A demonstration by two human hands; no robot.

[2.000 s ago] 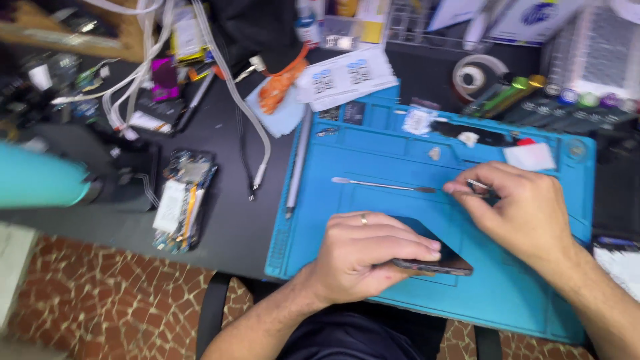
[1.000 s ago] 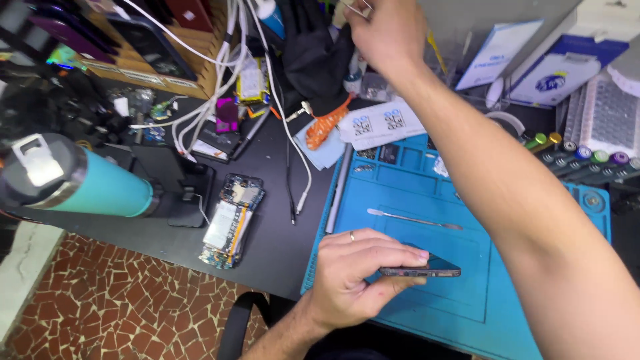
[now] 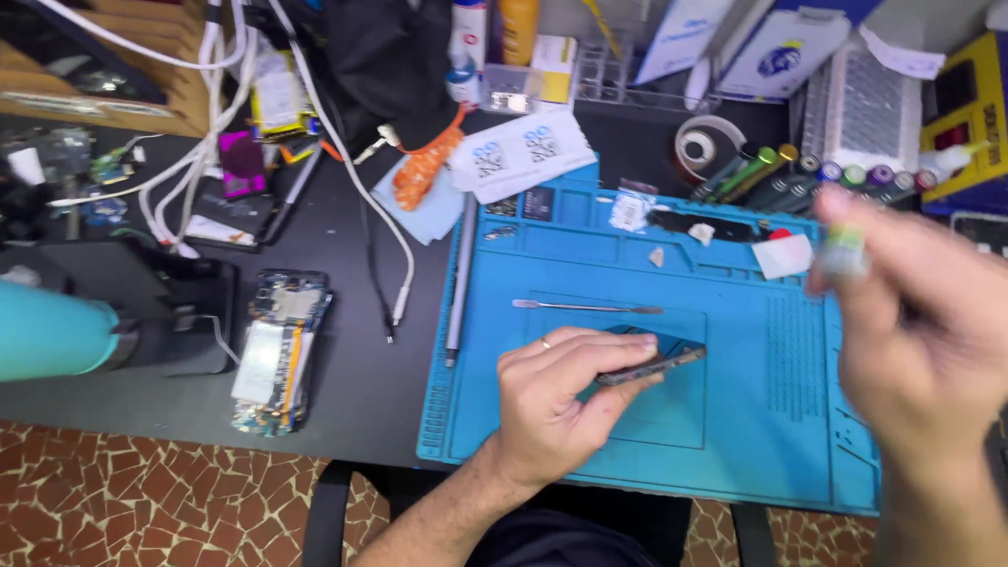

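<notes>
A dark smartphone is gripped along its side by my left hand, tilted over the blue silicone repair mat. Blurred by motion, my right hand is raised over the mat's right side, with a small greenish and grey object between thumb and fingers; its kind is not clear. A metal spudger lies flat on the mat just beyond the phone. Along the mat's left edge rests a grey pen-like rod. An opened phone with its battery and boards exposed lies on the dark table to the left.
White cables trail across the table. A teal bottle is at the far left. Behind the mat are a printed paper, an orange item on a light blue cloth, a tape roll and a row of capped tubes.
My right hand has come back from the far side of the table to the right of the mat, now with a small object in its fingers. My left hand still holds the phone.
</notes>
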